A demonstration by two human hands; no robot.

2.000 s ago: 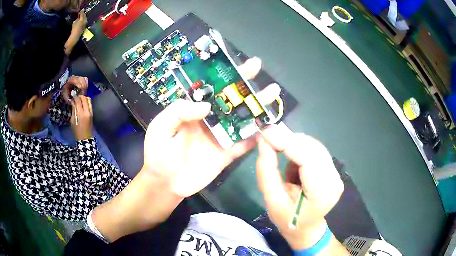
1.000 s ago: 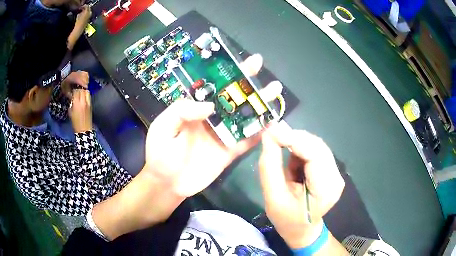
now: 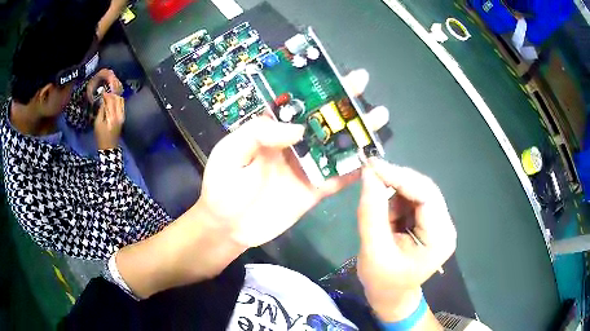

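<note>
My left hand [image 3: 255, 184] holds a green power supply board [image 3: 307, 84] in a silver-white metal chassis, tilted, component side up. The thumb is on the near long edge and fingertips show past the far edge. A yellow transformer [image 3: 333, 117], a red part and pale capacitors stand on the board. My right hand [image 3: 407, 226] has its thumb and forefinger pinched at the board's lower right corner; what they pinch is too small to tell. A slim tool [image 3: 415, 237] lies across the right palm, partly hidden by curled fingers.
Several more boards [image 3: 223, 97] lie in rows on a black mat [image 3: 262, 19] on the green bench. A person in a checked top [image 3: 65, 200] works at left. A red bin [image 3: 169, 8] is at the far end. Tape rolls [image 3: 532, 161] lie at the right.
Both hands and the board sit further right and slightly higher in the picture; the bench view has shifted too. The white and yellow loop at the board's right corner no longer shows.
</note>
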